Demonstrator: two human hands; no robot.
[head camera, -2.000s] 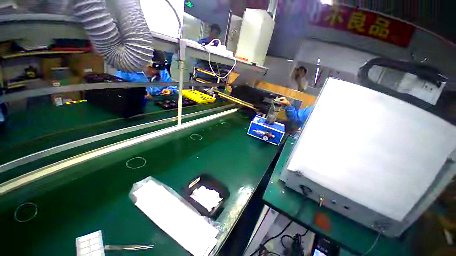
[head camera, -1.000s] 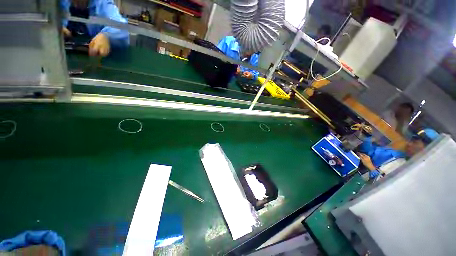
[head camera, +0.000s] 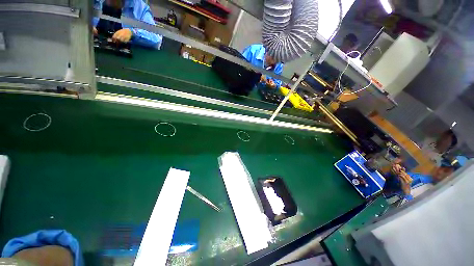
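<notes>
A long white strip (head camera: 163, 218) lies on the green bench in front of me. Metal tweezers (head camera: 203, 198) lie just right of its upper end. A white strip stack in clear plastic (head camera: 243, 202) lies further right. Beside it is a black dish (head camera: 277, 200) with white pieces inside. A blue sleeve cuff and a bit of wrist show at the bottom left edge; the hand itself is cut off by the picture's edge. My other hand is not in view.
A rail (head camera: 208, 112) runs behind the bench. A blue unit (head camera: 359, 174) stands far right, near a person in blue. Other people in blue work beyond the rail. A white machine (head camera: 426, 223) stands at the right. A pale object (head camera: 3, 174) shows at the left edge.
The view has swung left and tilted. The narrow white strip now shows at full length and the sleeve cuff has come in at bottom left. Bench items sit slightly further right than a second ago.
</notes>
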